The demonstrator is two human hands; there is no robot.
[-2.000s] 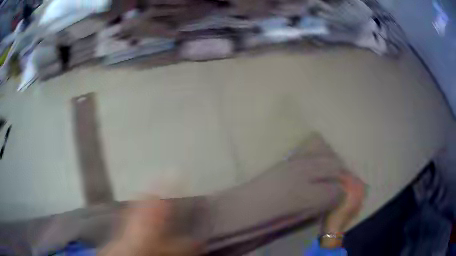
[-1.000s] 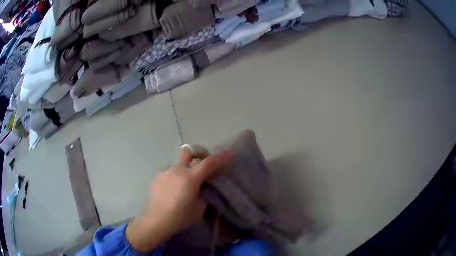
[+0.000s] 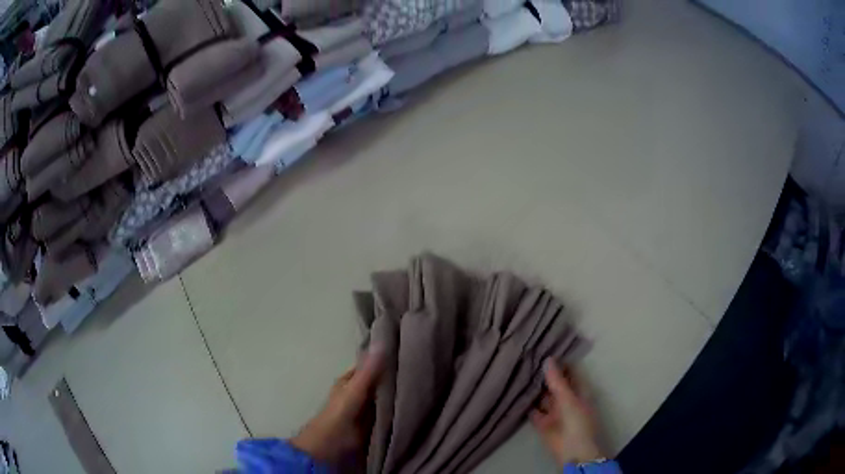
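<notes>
A taupe pleated curtain panel point(image 3: 445, 361) lies on the cream table point(image 3: 556, 185) in front of me, its pleats fanned out at the far end and its near part running out of the bottom of the view. My left hand point(image 3: 347, 412) grips its left edge, with the fingers partly hidden behind the cloth. My right hand point(image 3: 567, 417) holds its right edge between thumb and fingers. A flat taupe fabric strap point(image 3: 81, 430) with a white dot near its far end lies at the lower left, cut off by the bottom edge.
Stacked folded bundles point(image 3: 148, 65), many taupe with black bands, fill the upper left and run along the table's far side. A pale bundle point(image 3: 176, 245) lies at the front of the stack. A dark area lies beyond the table's curved right edge. A pale wall point(image 3: 788, 65) stands upper right.
The panel's end, bunched under my left hand before, is now fanned out. My left hand has moved to its left edge, and my right hand now shows at its right edge. The view has shifted right.
</notes>
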